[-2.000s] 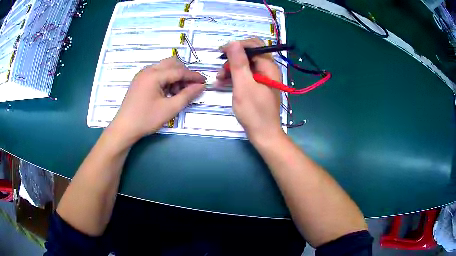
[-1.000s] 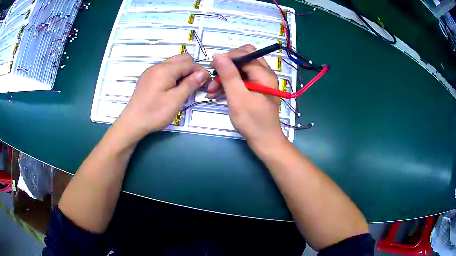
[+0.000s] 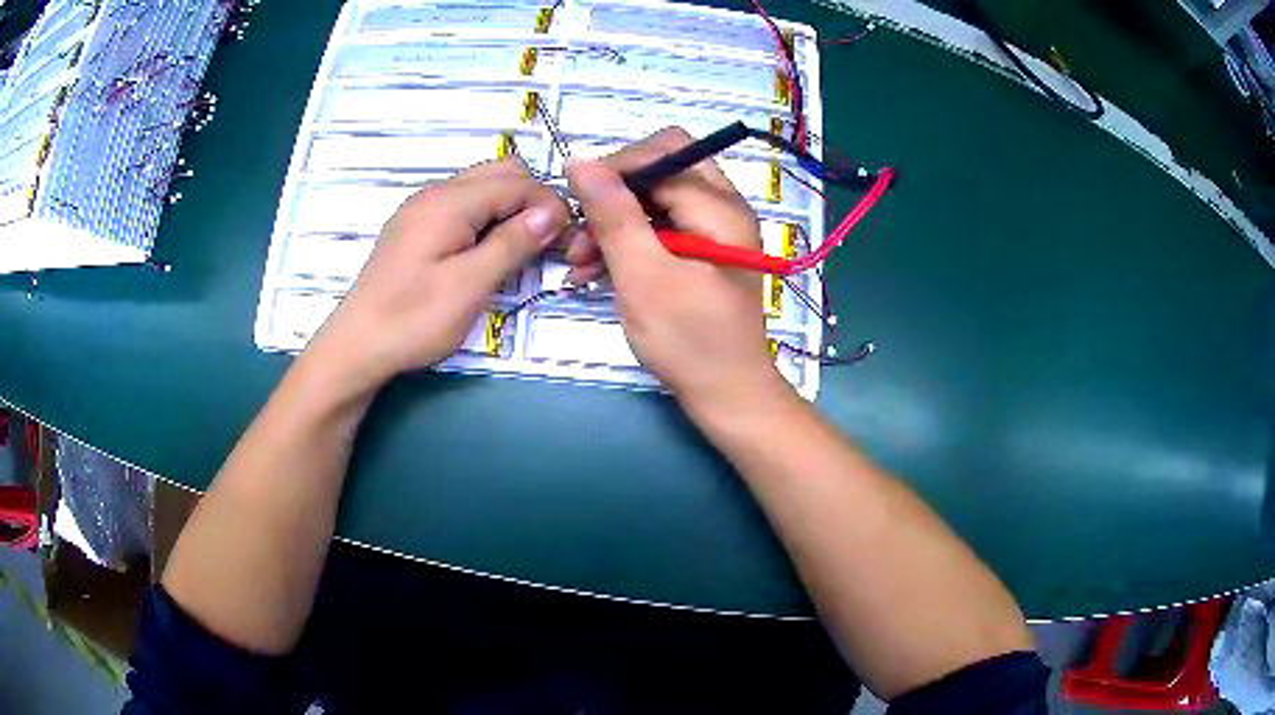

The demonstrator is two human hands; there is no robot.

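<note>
A white blister tray (image 3: 301,337) holds two columns of flat whitish pouch cells (image 3: 420,66), with yellow tape (image 3: 496,333) at their wire ends. My right hand (image 3: 671,279) holds the black probe (image 3: 692,155) and the red probe (image 3: 727,253) together, tips pointing left. My left hand (image 3: 448,266) has thumb and index finger pinched close to the probe tips. The lead connector between the fingers is too small and covered to see clearly. Thin lead wires (image 3: 555,129) lie above the hands.
Stacked ridged trays (image 3: 119,161) stand at the far left, with connectors hanging from their edge. Red and black test leads (image 3: 847,224) loop right of the hands. The tray lies on a dark green mat (image 3: 1007,363). A black cable (image 3: 1042,81) lies along the far edge. A red stool (image 3: 1147,654) is below right.
From two seconds ago, my hands have come together and the probe tips are now at my left fingertips. Since one second ago, my right hand has shifted slightly left.
</note>
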